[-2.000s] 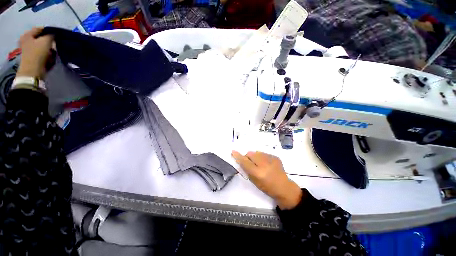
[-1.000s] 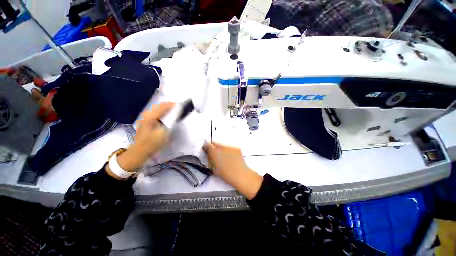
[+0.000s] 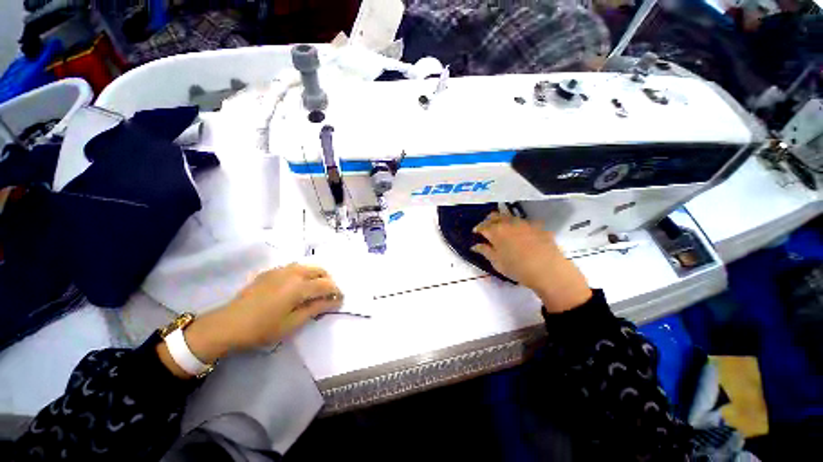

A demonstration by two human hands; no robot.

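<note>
My right hand [image 3: 525, 255] lies on the navy pieces [image 3: 462, 236] under the machine arm, right of the needle; its fingertips touch them, and whether it grips them is unclear. My left hand [image 3: 287, 305] is on the table left of the needle, fingers bent, at the upper end of the light grey cut pieces [image 3: 262, 397]. These pieces hang toward the table's front edge. What its fingers hold is hidden. The white sewing machine [image 3: 451, 188] has its presser foot area [image 3: 341, 219] with nothing visible under it. The grey block [image 3: 374, 233] is just right of the foot.
A navy bundle [image 3: 135, 207] lies at the left on pale cloth [image 3: 221, 212]. A measuring tape [image 3: 424, 374] runs along the front edge. White bins [image 3: 162, 81] stand behind. The thread post [image 3: 309, 77] stands on the machine head. Blue material lies below the table at right.
The view has shifted right. My right hand has moved from the grey pieces to the navy pieces under the arm. My left hand has come down onto the table near the grey pieces, which now hang at the front.
</note>
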